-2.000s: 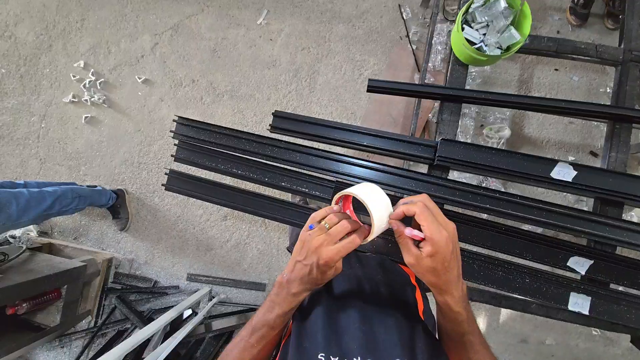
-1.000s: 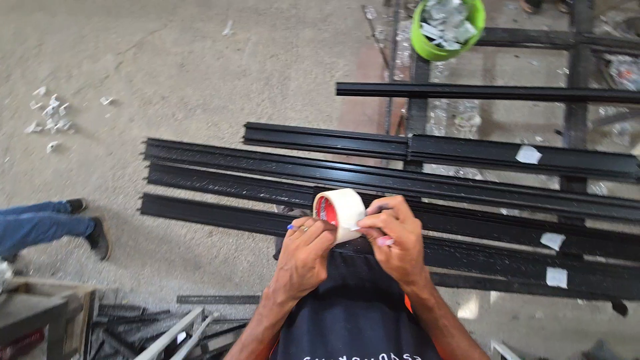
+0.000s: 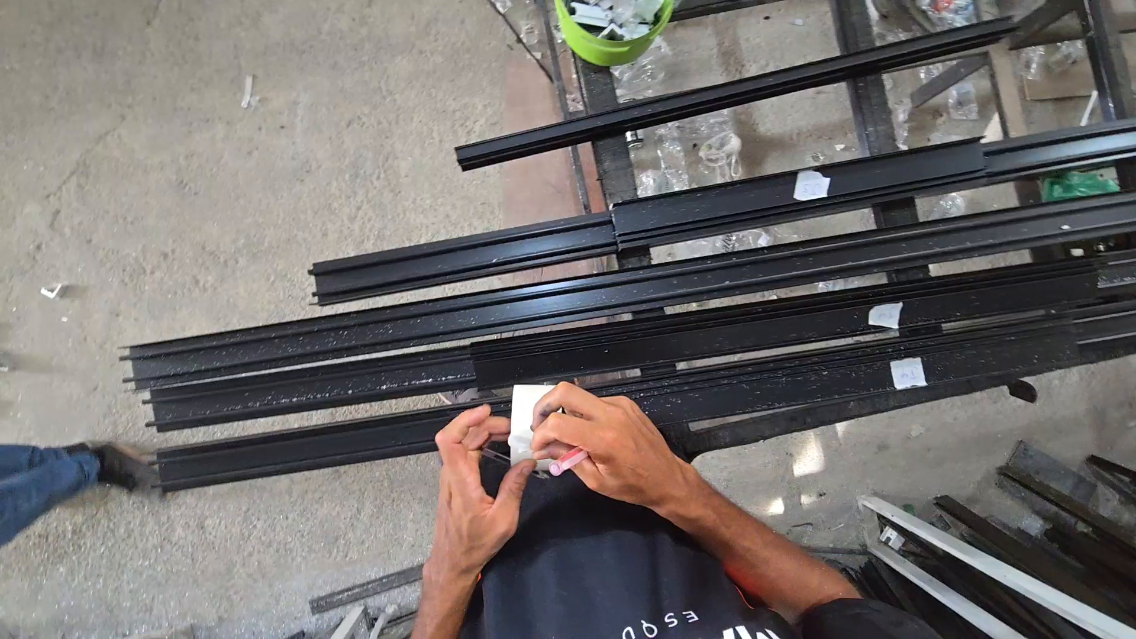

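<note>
A roll of white tape (image 3: 525,417) is held between both hands, close in front of my dark shirt. My left hand (image 3: 475,484) has its thumb at the roll's lower edge and its curled fingers at the left side. My right hand (image 3: 612,444) grips the roll from the right and also holds a pink-capped pen or marker (image 3: 568,461), only partly visible. Just beyond the hands lie long black metal profiles (image 3: 426,315). Three of them bear white tape pieces with writing, such as one tape piece (image 3: 811,185) on an upper profile.
A green bucket (image 3: 612,46) of small pieces stands at the top. The profiles rest across a dark metal frame (image 3: 612,164). More profiles and white bars (image 3: 950,550) lie at lower right. Another person's shoe (image 3: 124,468) is at the left, beside the profile ends.
The roll has been turned: its red inner core showed before and is now hidden, with the white outer face showing. The right hand has come over the roll. The view has rotated.
</note>
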